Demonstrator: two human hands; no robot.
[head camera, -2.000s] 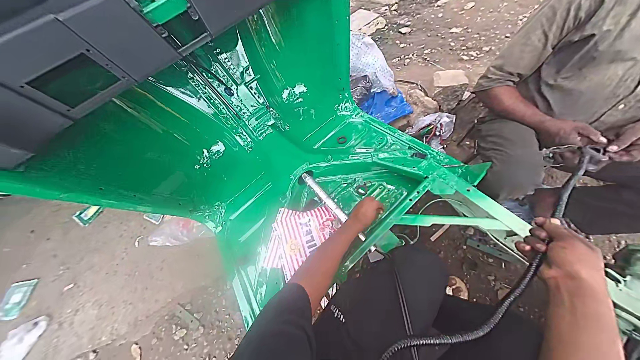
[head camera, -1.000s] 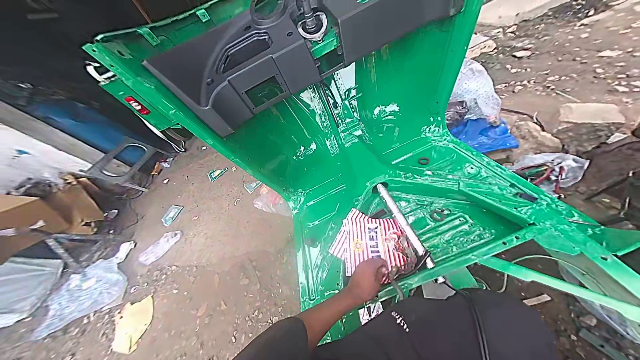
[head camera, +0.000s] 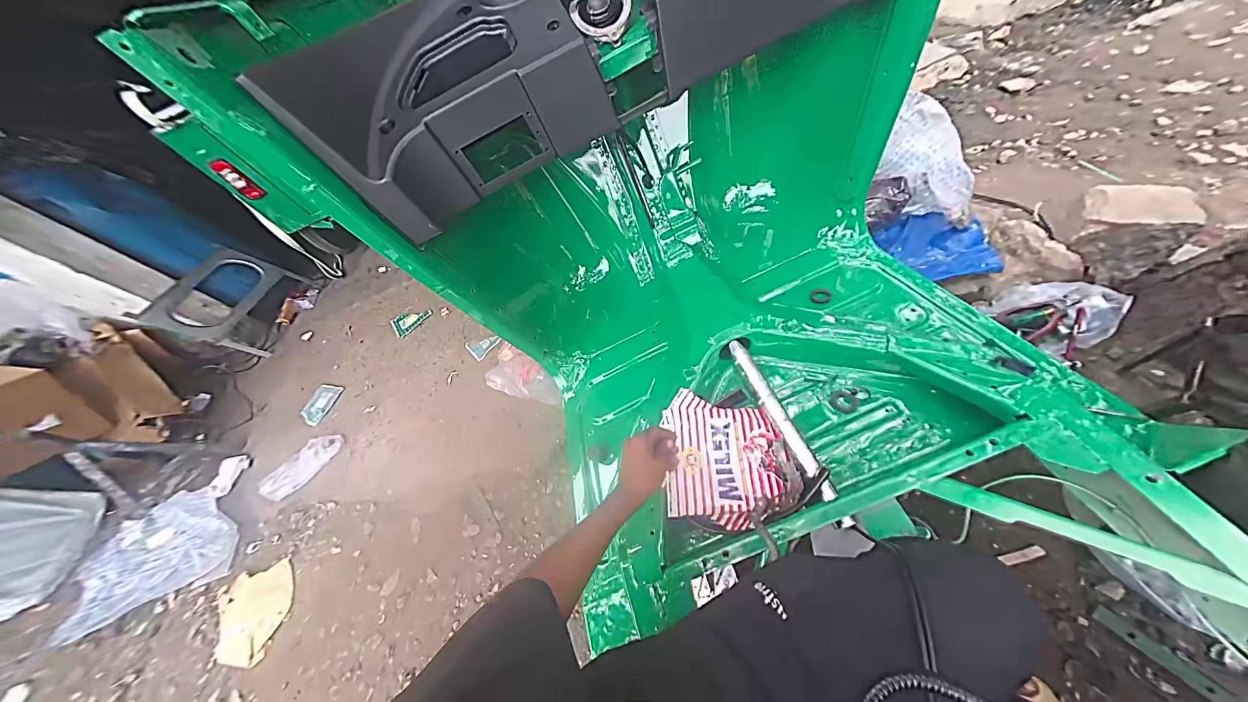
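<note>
My left hand (head camera: 647, 462) is at the left edge of a red-and-white striped plastic bag (head camera: 717, 468) printed MILEX, its fingers curled; whether they grip the bag is not clear. The bag lies on the floor of a green-painted metal vehicle body (head camera: 663, 322), beside a slanting silver metal tube (head camera: 780, 414). Dark cable ends show at the bag's lower right. Small dark rings (head camera: 844, 400) lie on the green floor to the right of the tube. A black corrugated conduit (head camera: 916, 686) crosses the bottom edge, near my dark clothing. My right hand is out of view.
A dark grey dashboard panel (head camera: 487, 117) is fixed across the upper part of the body. Green frame rails (head camera: 1102, 546) extend to the lower right. Cardboard (head camera: 88, 390), plastic sheets and scraps litter the ground at left; a blue bag (head camera: 936, 246) and stones lie at right.
My left hand has moved from near the silver tube to the left side of the striped bag. The view has swung left, and the other person and the hand on the conduit have left it.
</note>
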